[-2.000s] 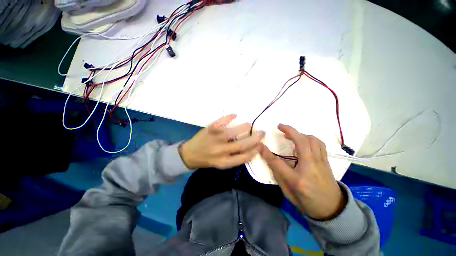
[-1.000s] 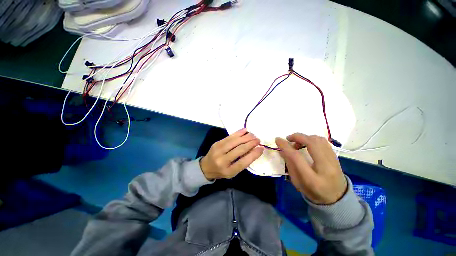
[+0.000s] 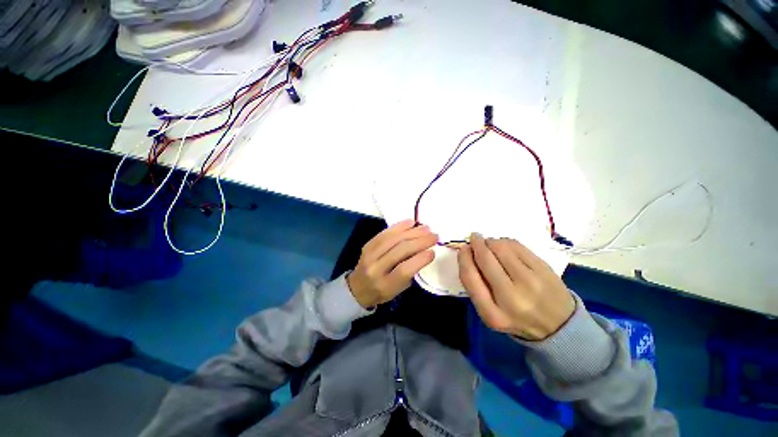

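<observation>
A white panel (image 3: 512, 192) lies at the table's near edge, its outline faint against the white table. A red and black wire harness (image 3: 543, 179) loops over it, with a black connector (image 3: 489, 116) at the top and another (image 3: 562, 241) at the right. My left hand (image 3: 394, 263) pinches the harness wires at the panel's lower left. My right hand (image 3: 509, 282) pinches the same wires a little to the right; a short stretch of wire shows between the hands. What lies under the fingers is hidden. A white cable (image 3: 631, 224) curves off to the right.
A harness bundle (image 3: 247, 94) with black connectors lies at the left, its white loops hanging over the table edge. White panel stacks (image 3: 183, 30) stand at the upper left. The white table (image 3: 682, 128) curves to the right. A blue stool (image 3: 627, 329) is below the table.
Both hands have come closer together along the wires, and my right hand's fingers have closed on them. The panel and harness appear farther left in view.
</observation>
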